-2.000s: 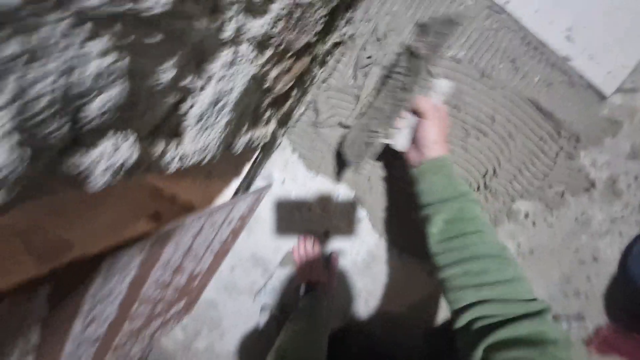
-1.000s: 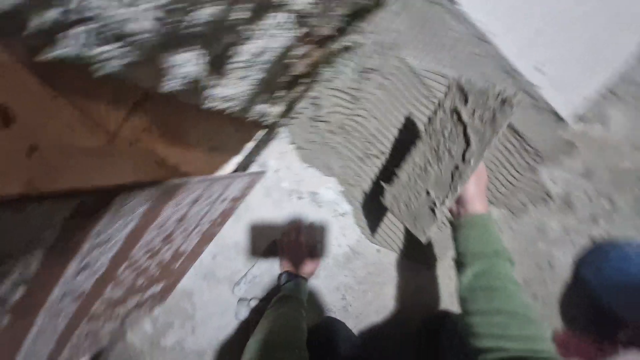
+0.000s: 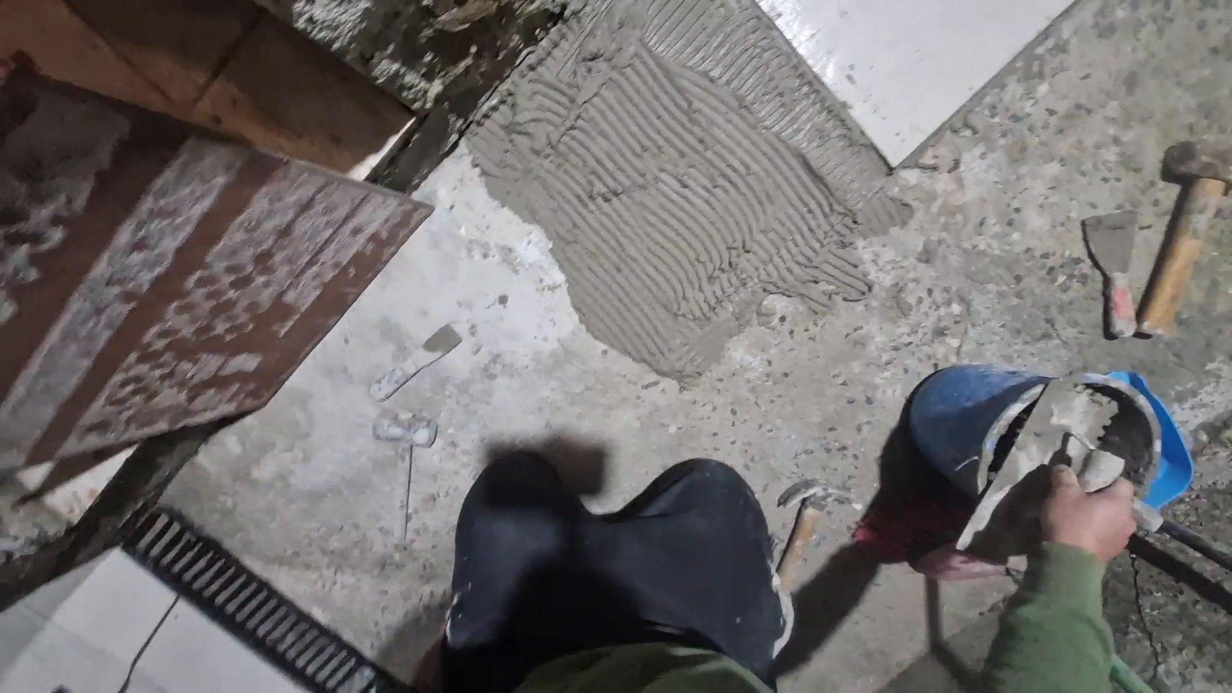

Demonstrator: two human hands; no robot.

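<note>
My right hand (image 3: 1090,515) grips the handle of a notched trowel (image 3: 1035,472), whose metal blade lies across the mouth of a blue bucket (image 3: 972,409) at the lower right. My left hand is out of view. Ridged grey mortar (image 3: 674,192) covers a patch of the concrete floor ahead of my knees, up to the edge of a white tile (image 3: 914,58). Beside the bucket is a bright blue plastic piece (image 3: 1167,452), partly hidden.
A scraper (image 3: 1112,260) and a mallet (image 3: 1179,255) lie at right, a hammer (image 3: 799,539) by my knee. A small spatula (image 3: 419,364) and another hammer-like tool (image 3: 405,433) lie left. A mortar-marked brown tile (image 3: 202,279) leans at left, above a drain grate (image 3: 260,602).
My right hand and the notched trowel have moved from over the mortar to the bucket. My left hand, seen low in the middle before with a small dark tool, has left the view.
</note>
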